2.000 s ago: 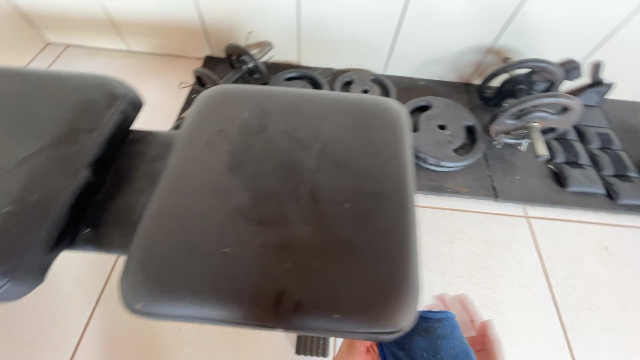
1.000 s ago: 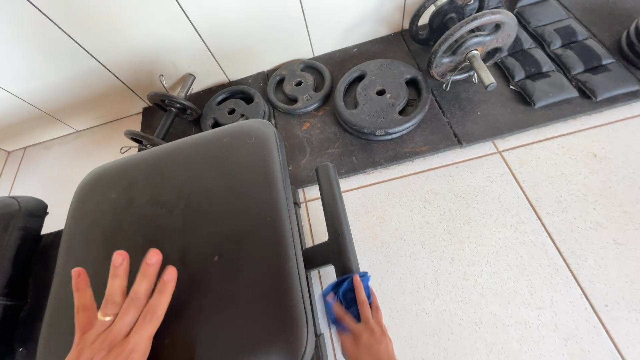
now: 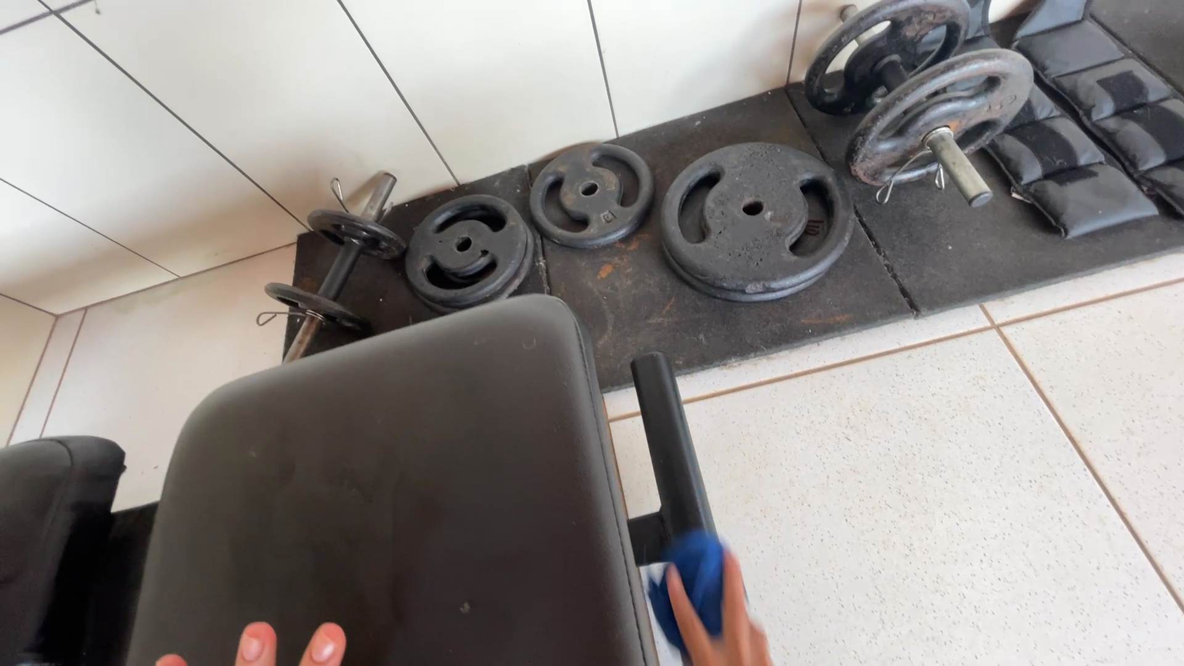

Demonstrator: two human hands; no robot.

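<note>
A black padded seat of a weight bench [image 3: 398,481] fills the lower left of the head view. Only the fingertips of my left hand [image 3: 277,645] show at the bottom edge, spread and resting on the pad. Beyond the pad's right edge is a black metal handle bar [image 3: 671,444]. My right hand [image 3: 717,620], somewhat blurred, grips a blue cloth [image 3: 698,583] around the near part of that bar. The bar's near end is hidden by cloth and hand.
Black rubber mats [image 3: 620,314] along the tiled wall hold weight plates [image 3: 754,217], a small dumbbell [image 3: 342,268], a larger loaded dumbbell [image 3: 934,120] and black ankle weights [image 3: 1091,199]. Another bench pad [image 3: 55,527] is at the left; pale floor tiles [image 3: 879,462] lie at right.
Two seconds ago only my right hand with the cloth showed, below the pad. One second ago my left hand lay spread on the pad; now mostly its fingertips show. The cloth remains at the bar.
</note>
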